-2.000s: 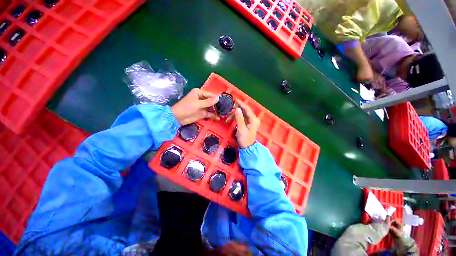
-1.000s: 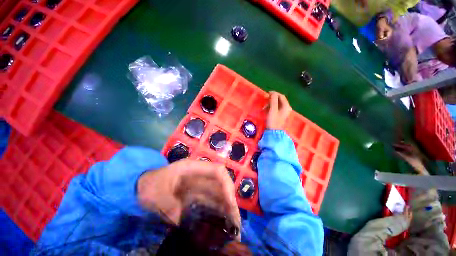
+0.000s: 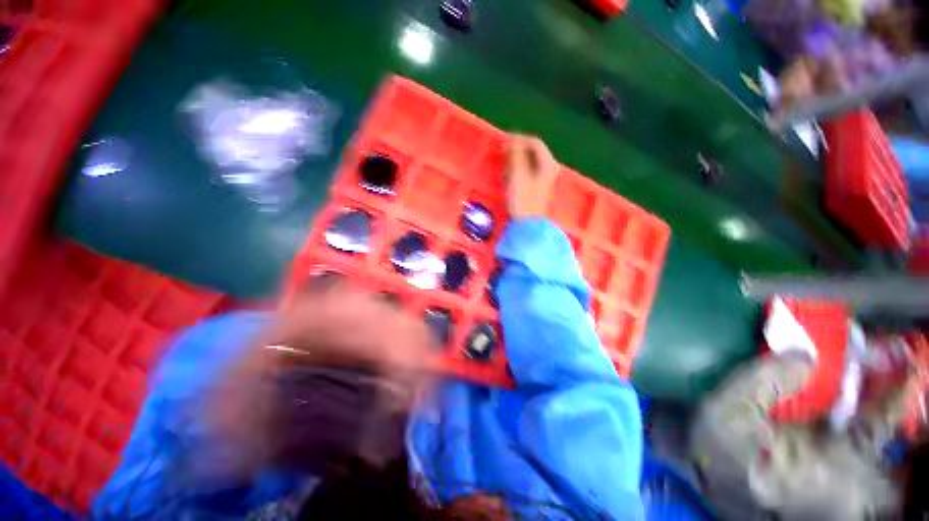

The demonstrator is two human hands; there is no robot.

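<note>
The red parts tray (image 3: pixel 443 127) lies tilted before my body, with round black units in several pockets. One black unit (image 3: pixel 378 172) sits near its left edge; another (image 3: pixel 481 341), with a small pale label, sits near its close edge. My right hand (image 3: pixel 531 173) is at the tray's far edge, fingers bent; I cannot tell whether it grips the rim. My left hand (image 3: pixel 341 341) is large and heavily blurred, close to the camera, above the tray's near left corner. Dark shapes lie below it; whether it holds anything is unclear.
A shiny clear plastic heap (image 3: pixel 260 137) lies on the green surface (image 3: pixel 153 219) left of the tray. Spare red trays (image 3: pixel 92 346) are at left. Loose black units (image 3: pixel 608 103) lie beyond. At right are a grey metal post (image 3: pixel 845 288) and blurred workers.
A second ago my left hand had left the far pockets for the near side, close to the camera; it is now more blurred. My right hand stays at the far edge. The view has shifted.
</note>
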